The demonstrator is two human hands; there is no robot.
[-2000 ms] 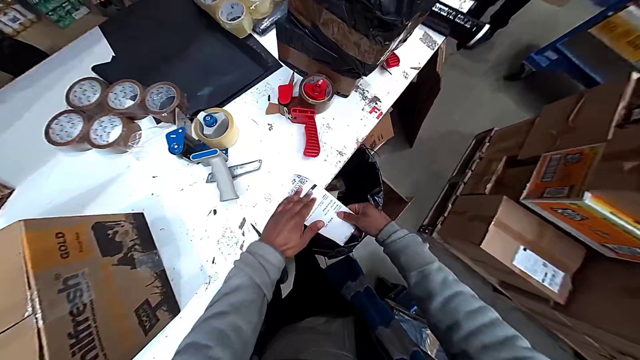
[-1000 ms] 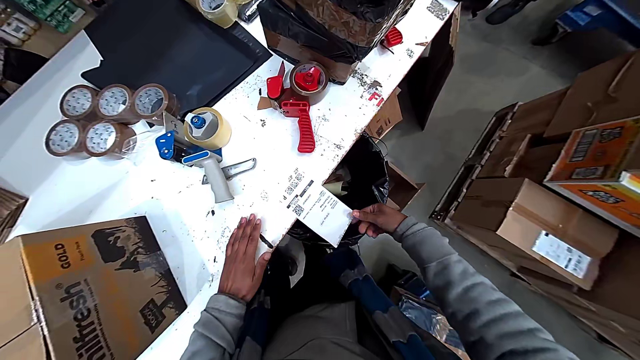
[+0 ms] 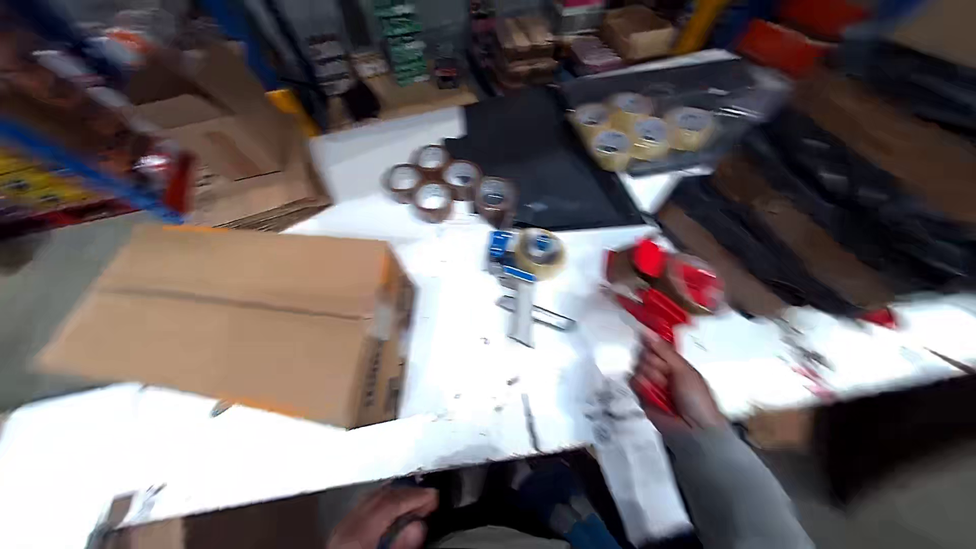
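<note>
My right hand (image 3: pixel 671 377) is closed around the handle of a red tape dispenser (image 3: pixel 656 309), which carries a roll of brown tape. At the bottom, below the table edge, my left hand (image 3: pixel 385 518) is curled around a small dark thing, too blurred to name. A white printed paper sheet (image 3: pixel 637 465) hangs over the table edge beside my right forearm. A blue and grey tape dispenser (image 3: pixel 522 282) with a clear tape roll lies left of the red one. A utility knife (image 3: pixel 549 314) touches or lies under its handle. The view is blurred.
A cardboard box (image 3: pixel 229 320) sits on the white table (image 3: pixel 465 366) at left. Behind are several brown tape rolls (image 3: pixel 432 197), a black plastic sheet (image 3: pixel 541 164) and several clear tape rolls (image 3: pixel 650 131). Black-wrapped parcels (image 3: pixel 808 221) lie at right. Shelves stand at the back.
My right hand has left the paper and taken hold of the red tape dispenser. My left hand has come off the tabletop. The view has swung up and left.
</note>
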